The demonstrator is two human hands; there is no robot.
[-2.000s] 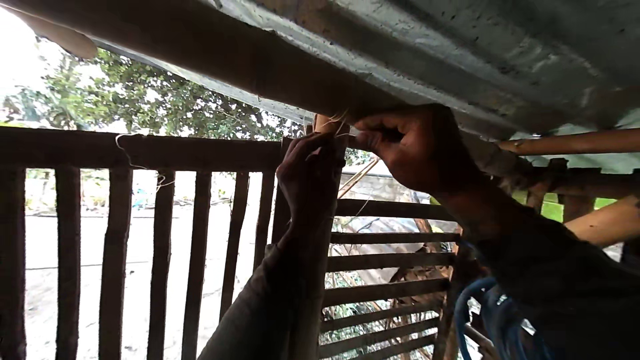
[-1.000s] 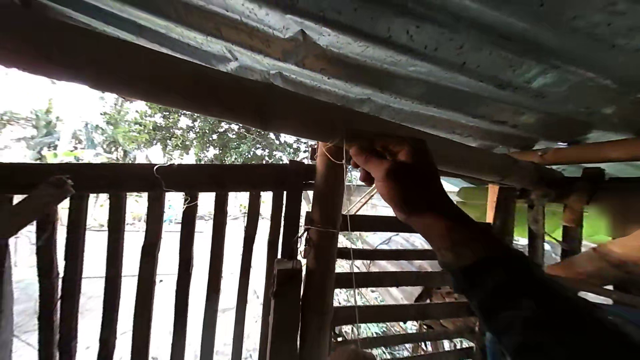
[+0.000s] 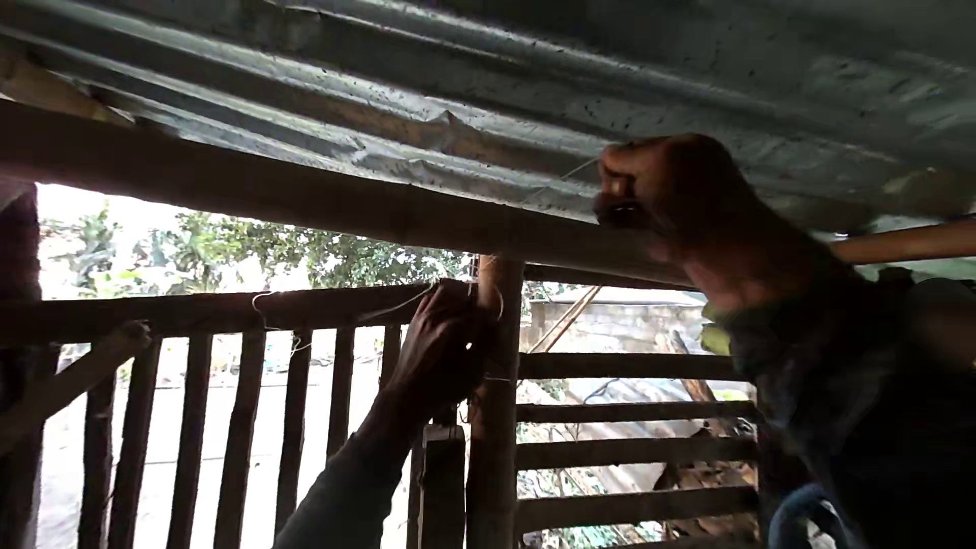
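A thin pale string or wire [image 3: 568, 176] runs up over the beam to my right hand [image 3: 662, 191], which is closed on its end close below the roofing. My left hand [image 3: 446, 343] is raised at the top of the round post [image 3: 496, 457], beside the end of the slatted rail. Loose pale strands curl around its fingertips; the dark light hides whether the fingers grip one of them. The long beam [image 3: 305, 202] passes across the post's top. Another thin strand circles the post just below my left hand.
Corrugated metal roofing [image 3: 534, 84] hangs low overhead. A slatted railing [image 3: 198, 313] spans the left, and horizontal slats [image 3: 633, 454] stand right of the post. A cut stick [image 3: 84, 374] slants at the left. Blue coiled hose or tubing [image 3: 801, 511] shows at lower right.
My right hand has moved from the post top, up and to the right, drawing the strand out. My left hand, out of the post-top area one second ago, is back there.
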